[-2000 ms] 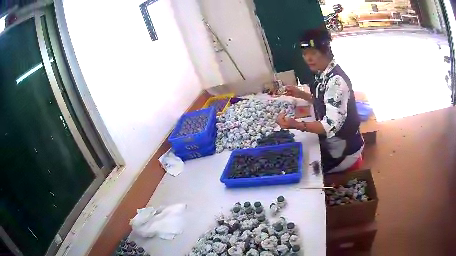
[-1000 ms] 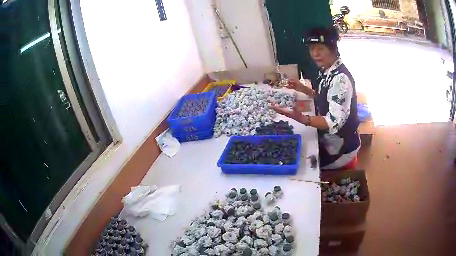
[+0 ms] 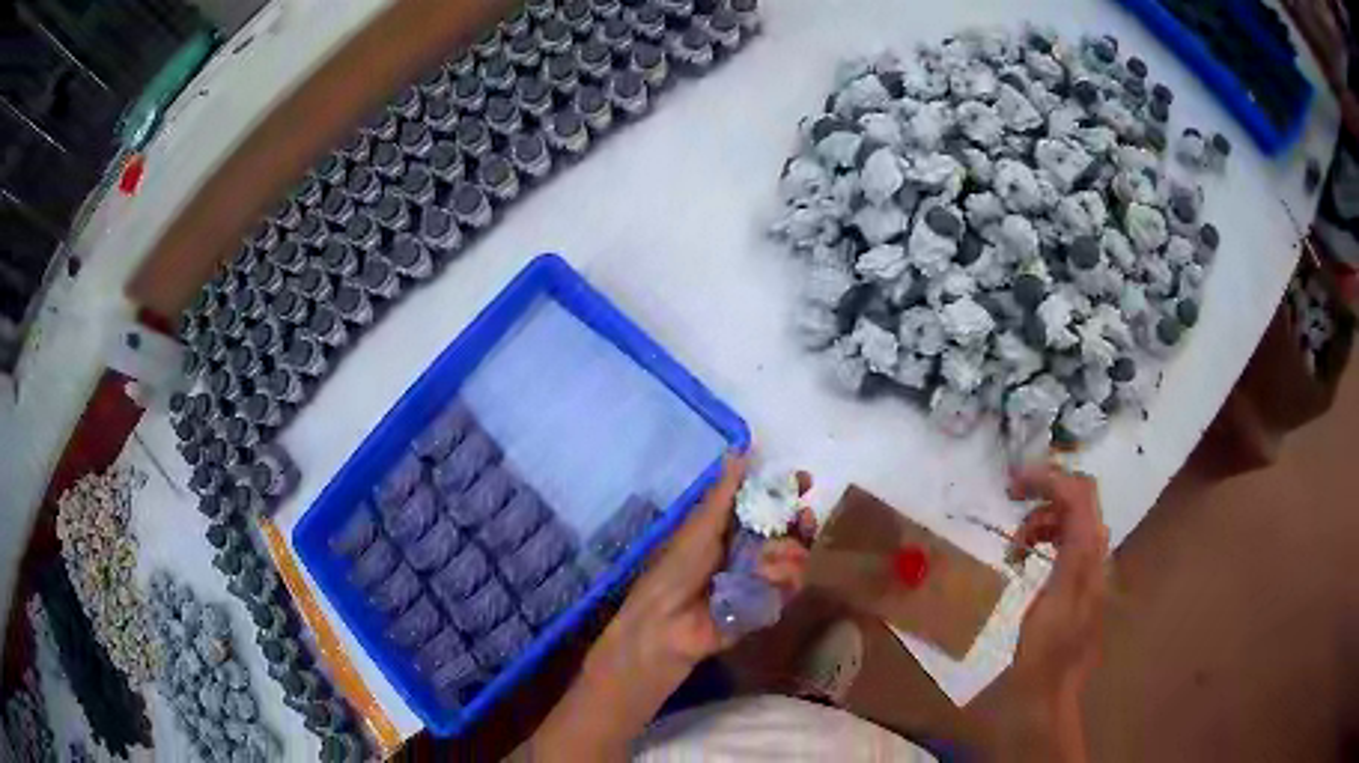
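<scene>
My left hand [image 3: 678, 589] is beside the blue tray [image 3: 641, 346], holding a pale ruffled part [image 3: 768, 504] and a purple-grey body [image 3: 744, 599] close together; I cannot tell if they touch. My right hand [image 3: 1064, 540] holds a thin stick [image 3: 981, 525] near the brown glue board [image 3: 954, 596], which bears a red paste blob [image 3: 911, 565]. Rows of purple-grey bodies [image 3: 447, 522] lie in the tray's lower left part, with a white liner showing beyond them. A pile of pale ruffled parts [image 3: 984, 224] is at the upper right.
Tight rows of assembled figurines [image 3: 432, 179] curve along the table's back and left. An orange strip [image 3: 328, 634] lies left of the tray. Cream [image 3: 112, 552] and pale grey heaps [image 3: 209, 671] are at far left. Another blue tray [image 3: 1230, 75] is at top right.
The view has swung down and left from the other worker to the near tabletop. Both my hands, the nearer blue tray and the glue board now show.
</scene>
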